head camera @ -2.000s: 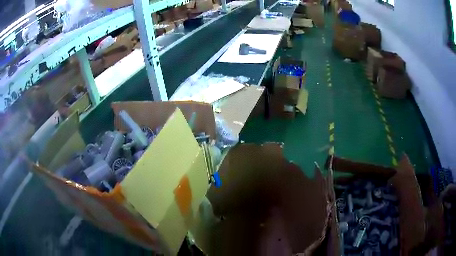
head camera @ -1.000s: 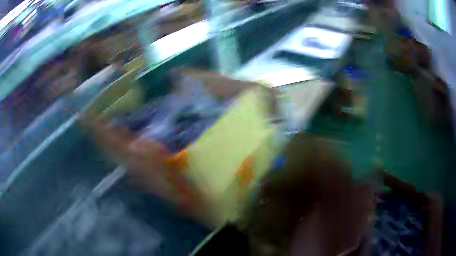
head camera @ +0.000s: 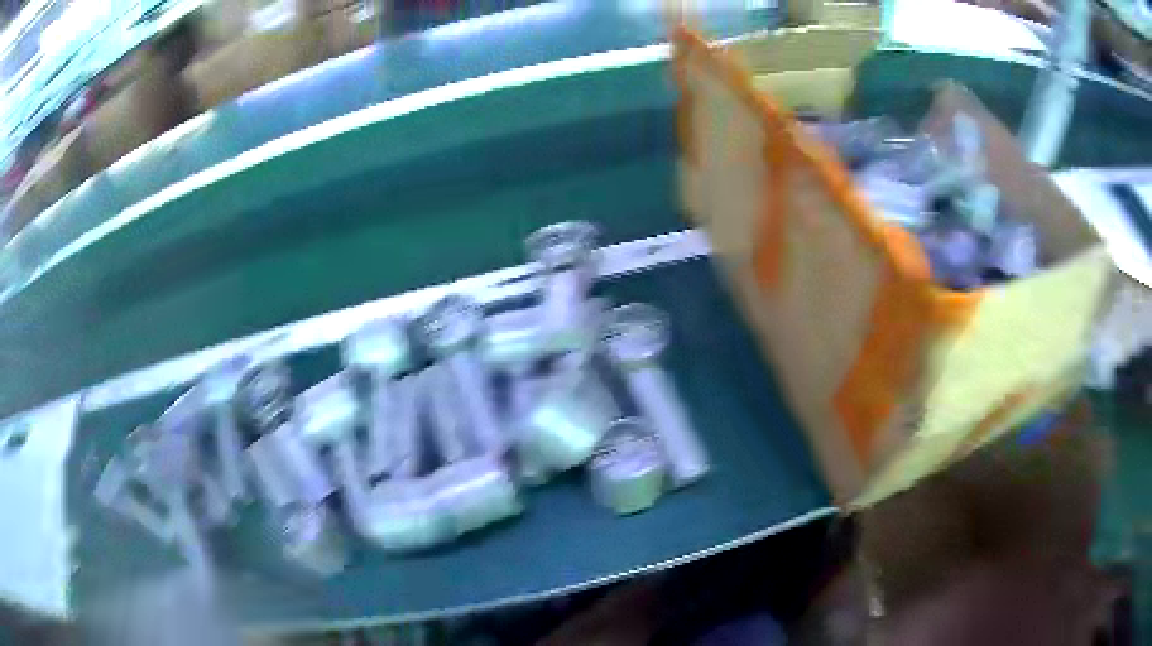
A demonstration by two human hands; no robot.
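Several grey fan bodies [head camera: 468,404] lie in a loose pile on the green bench top [head camera: 745,442], left of the tall bench carton. One body [head camera: 663,423] lies at the pile's right end with its handle towards the bench's front edge. The bench carton [head camera: 809,265], with orange-brown tape and a yellowish flap, holds more grey bodies [head camera: 935,189]. Neither of my hands shows clearly. A pale blur at the lower left edge cannot be made out. The picture is blurred by motion.
A pale rail [head camera: 379,303] runs behind the pile, with a green belt [head camera: 417,215] beyond it. A white surface [head camera: 38,505] lies at the far left. A brown carton [head camera: 985,555] stands below the bench carton at the lower right.
The view has swung left. The bench carton now shows at the right, and the pile of fan bodies has come into clearer view. The aisle and floor cartons beyond have mostly left the picture.
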